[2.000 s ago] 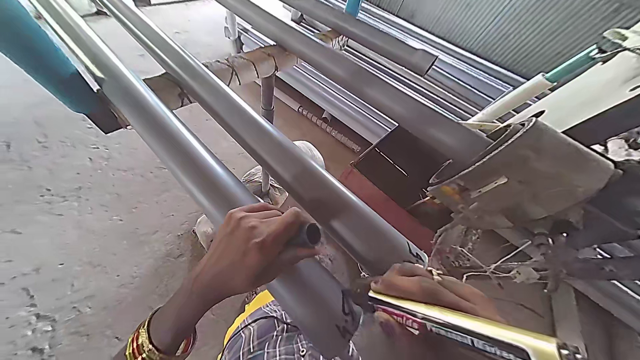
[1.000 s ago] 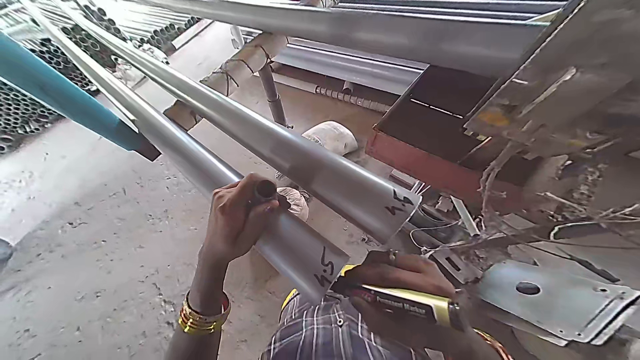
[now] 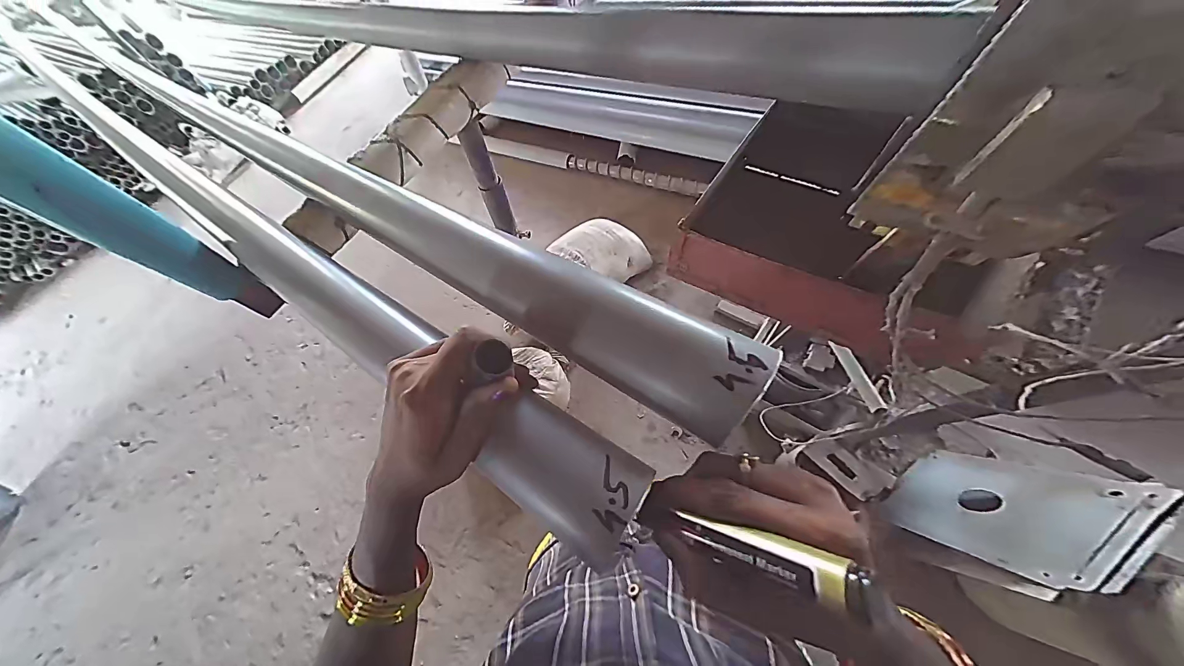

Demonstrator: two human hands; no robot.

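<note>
Two long grey plastic pipes run side by side from the upper left. The nearer pipe (image 3: 555, 462) and the farther pipe (image 3: 638, 361) each bear "4.5" in black ink by the near end. My left hand (image 3: 442, 412) is closed round a dark, round-ended object (image 3: 491, 358), perhaps a marker cap, and rests against the nearer pipe. My right hand (image 3: 768, 518) holds a yellow and black permanent marker (image 3: 768, 555) beside that pipe's open end; its tip is hidden by the fingers.
Behind the pipes stands a red-edged metal box (image 3: 795, 277). A metal plate with a hole (image 3: 1036, 523) and tangled wires lie at the right. A wrapped crossbar (image 3: 416, 139) passes under the pipes. At the left are a teal beam (image 3: 111, 217) and stacked pipes (image 3: 111, 120).
The view has swung, showing more of the stacked pipes and the metal plate. My left hand stays at the nearer pipe and my right hand still holds the marker by its end.
</note>
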